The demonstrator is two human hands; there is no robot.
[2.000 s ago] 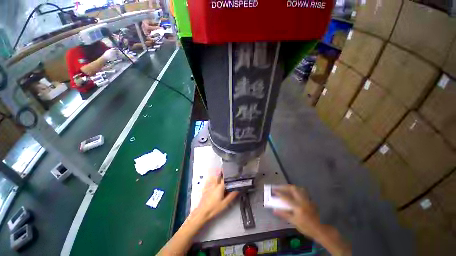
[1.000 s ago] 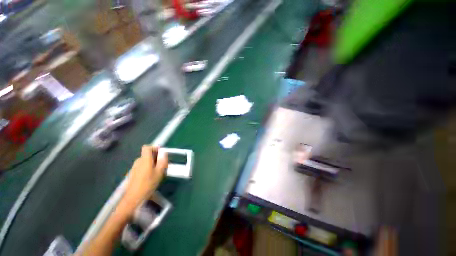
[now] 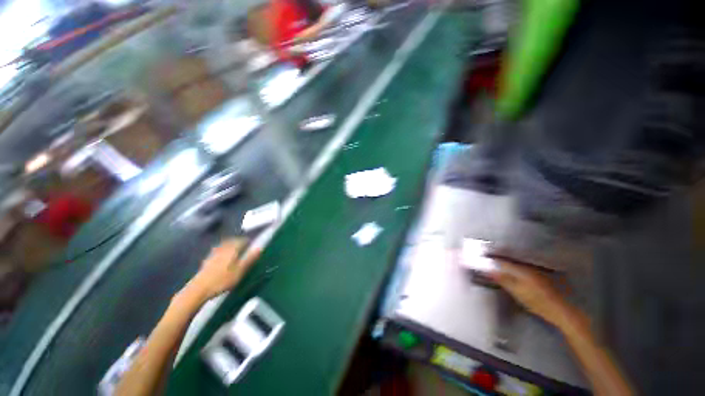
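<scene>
My left hand (image 3: pixel 220 271) is blurred over the white rail. It looks empty, its fingers just short of a white housing (image 3: pixel 261 216) lying by the rail. Two white frames with window openings lie side by side on the green belt (image 3: pixel 309 286) below my left hand, one of them the nearer frame (image 3: pixel 259 323). My right hand (image 3: pixel 526 285) is over the silver press plate (image 3: pixel 433 271), its fingertips on a small white part (image 3: pixel 475 254) at the fixture, which the hand partly hides.
A white scrap pile (image 3: pixel 369 182) and a small white piece (image 3: pixel 367 233) lie on the belt. The dark press column (image 3: pixel 611 100) stands at the right. The red button (image 3: pixel 485 378) and green button (image 3: pixel 407 339) are at the plate's front. A person in red (image 3: pixel 286 27) is farther along.
My left hand has let go of the white frame, which now lies by the rail. My right hand has come in from the lower right onto the fixture. The view has shifted slightly.
</scene>
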